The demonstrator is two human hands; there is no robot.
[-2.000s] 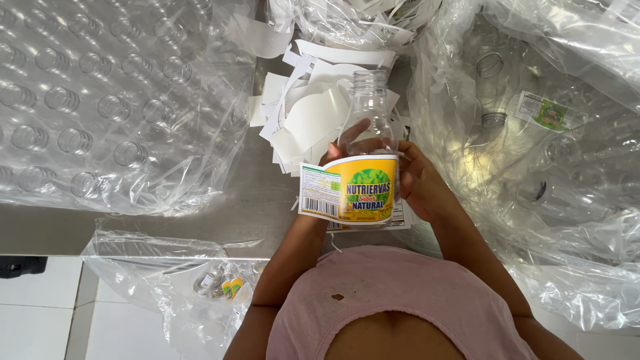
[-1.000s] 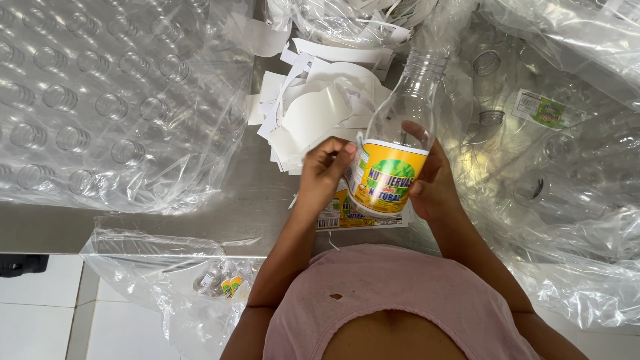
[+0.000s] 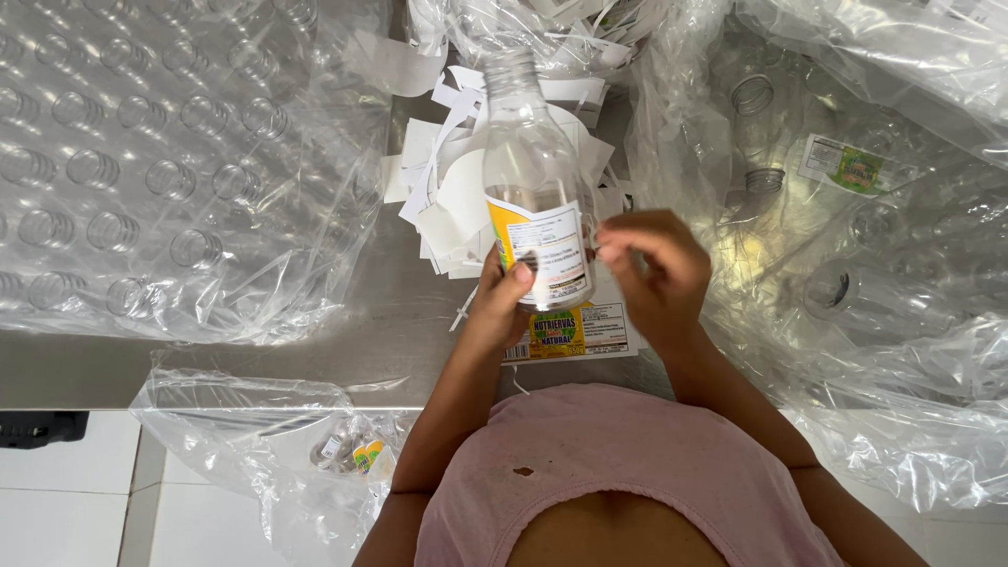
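Observation:
My left hand (image 3: pixel 504 295) grips a clear plastic bottle (image 3: pixel 531 157) near its base, thumb on the label. The bottle stands nearly upright in view, its threaded neck uncapped. A yellow and white printed label (image 3: pixel 547 248) wraps its lower part. Just right of the bottle is my right hand (image 3: pixel 654 268), thumb and forefinger close together by the label's edge; whether they pinch anything is too unclear to see. Beneath the bottle, printed labels (image 3: pixel 606 331) lie on the metal table, partly hidden by the bottle and left hand.
White backing-paper scraps (image 3: pixel 453 181) are heaped behind the bottle. Rows of clear bottles (image 3: pixel 169 177) under plastic film fill the left. More bottles (image 3: pixel 764 157) lie in a clear plastic bag at the right. Another bag (image 3: pixel 260 441) hangs past the metal table's edge (image 3: pixel 260 394).
The label was loose at one end two seconds ago and now lies around the bottle. The bottle has turned, showing the label's white text panel. My left hand now grips the bottle; my right has come off it.

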